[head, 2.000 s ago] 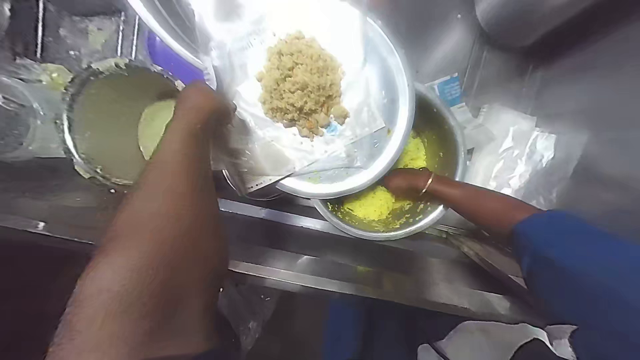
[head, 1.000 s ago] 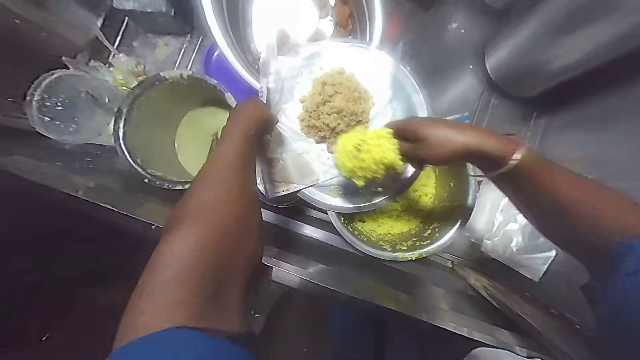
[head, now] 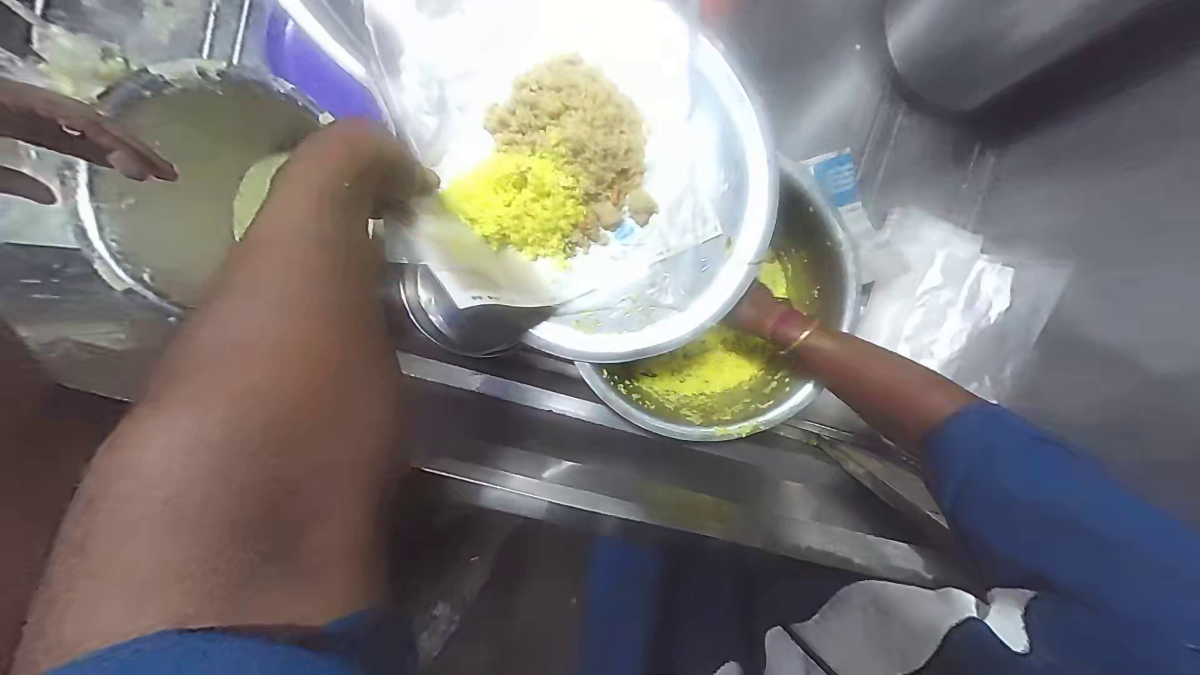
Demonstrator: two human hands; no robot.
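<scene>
My left hand (head: 370, 178) grips the edge of a white plastic bag (head: 497, 267), which lies in a metal bowl (head: 741, 187). On the bag are a brown crumbly heap (head: 577, 122) and, against its lower left, a yellow crumbly heap (head: 520, 202). My right hand (head: 764, 314) reaches into a second metal bowl (head: 825, 281), partly under the first one's rim; its fingers are hidden. Yellow crumbly food (head: 708, 370) lies in that second bowl.
A round tub (head: 187, 206) with pale contents stands at left, another person's hand (head: 94, 141) over it. A purple container (head: 314, 66) is behind. Clear plastic bags (head: 947, 291) lie at right, near a large metal vessel (head: 984, 42). The steel counter edge (head: 656, 516) runs in front.
My right hand has let go of a yellow clump beside the brown heap and moved back down into the lower bowl. Another person's hand has come in at left.
</scene>
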